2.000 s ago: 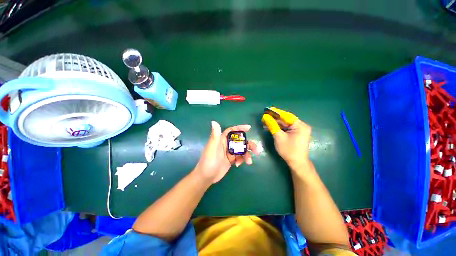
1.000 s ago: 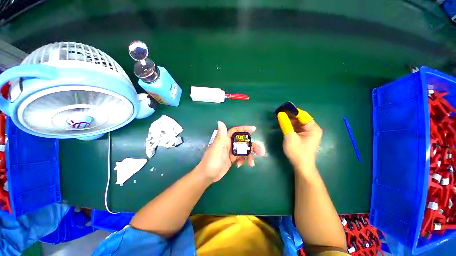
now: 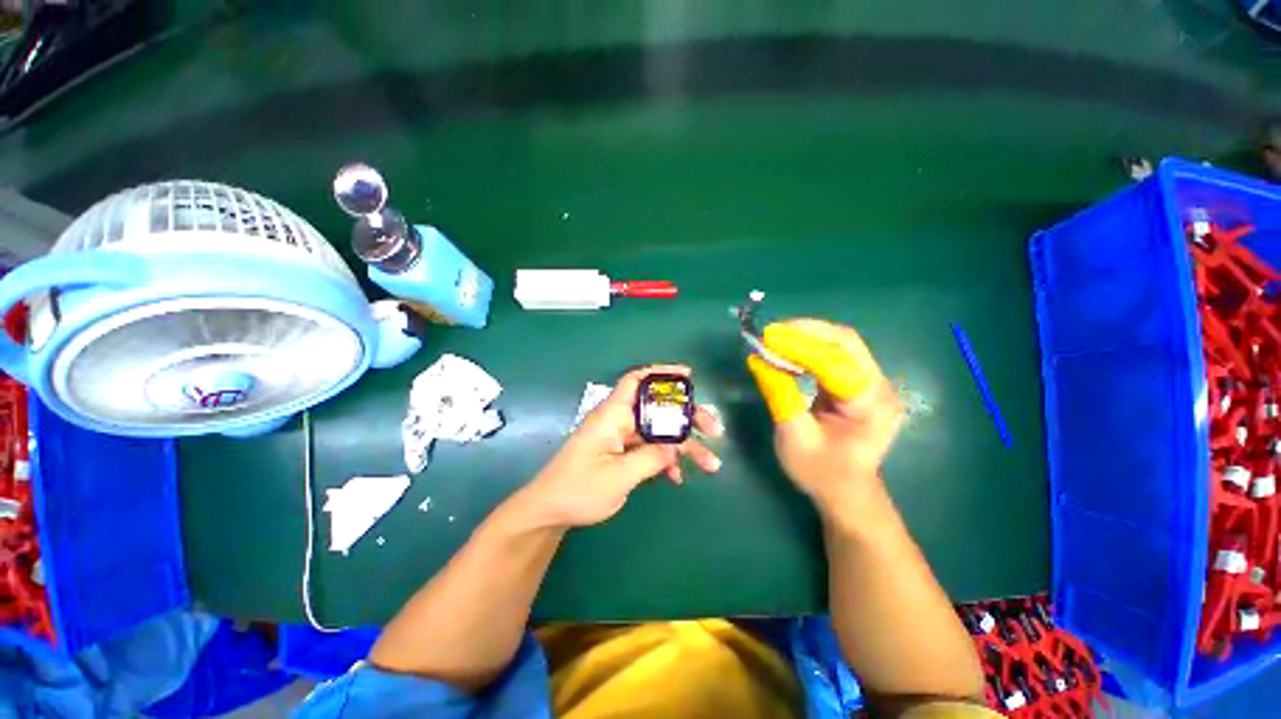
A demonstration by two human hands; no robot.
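Note:
My left hand [image 3: 607, 452] is bare and holds a black rounded-square watch housing [image 3: 665, 407] in its fingers, open face up, with gold and white detail inside. My right hand [image 3: 840, 414] wears yellow finger cots [image 3: 832, 357] on thumb and finger. These two digits pinch a thin dark part [image 3: 776, 357], seen nearly edge-on, with a short dark tail sticking up at its far end; it looks like a display or cover part. The two hands are apart, both above the green bench mat [image 3: 674, 551].
Light-blue fan [image 3: 197, 358] at left, pump bottle [image 3: 447, 278] beside it. White roller [image 3: 562, 289] with red handle ahead. Crumpled wipes [image 3: 452, 403] and a white piece [image 3: 364, 509] left. Blue stick [image 3: 981, 384] and blue bin [image 3: 1117, 421] of red clamps [image 3: 1242, 485] right.
My right hand has tilted the dark part from showing its flat face to nearly edge-on, and its tail now shows. My left thumb has come down beside the housing.

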